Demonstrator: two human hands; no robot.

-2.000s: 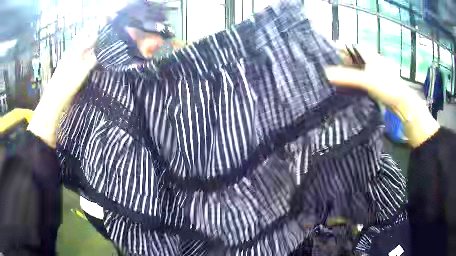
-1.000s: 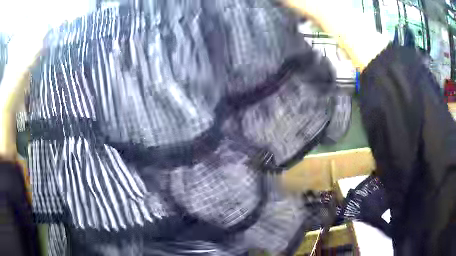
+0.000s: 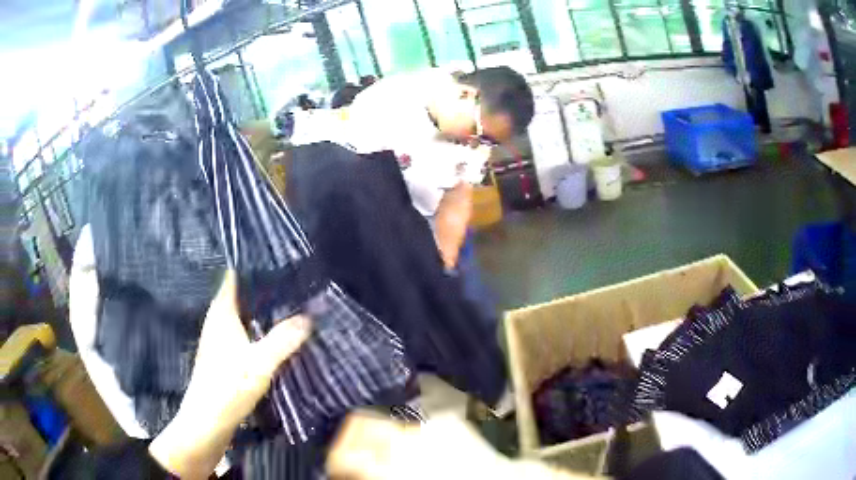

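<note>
A black-and-white striped ruffled garment hangs at the left, its top drawn to a narrow point near a cord or hook. My left hand is at its lower left part, thumb raised and apart from the fingers, with cloth between and behind them. My right hand is at the bottom edge, blurred and overexposed, at the garment's lower hem; its fingers are unclear. Another dark garment part hangs just left. Any tool in the hands cannot be seen.
An open cardboard carton holds dark garments. Stacked black garments with striped ruffles and a white tag lie at the right. A person bends forward beyond a black cloth. A blue crate stands near the windows.
The garment, earlier held up wide across the view, now hangs gathered at the left. Both hands have come down, and the view has turned right, showing the carton, stack and person.
</note>
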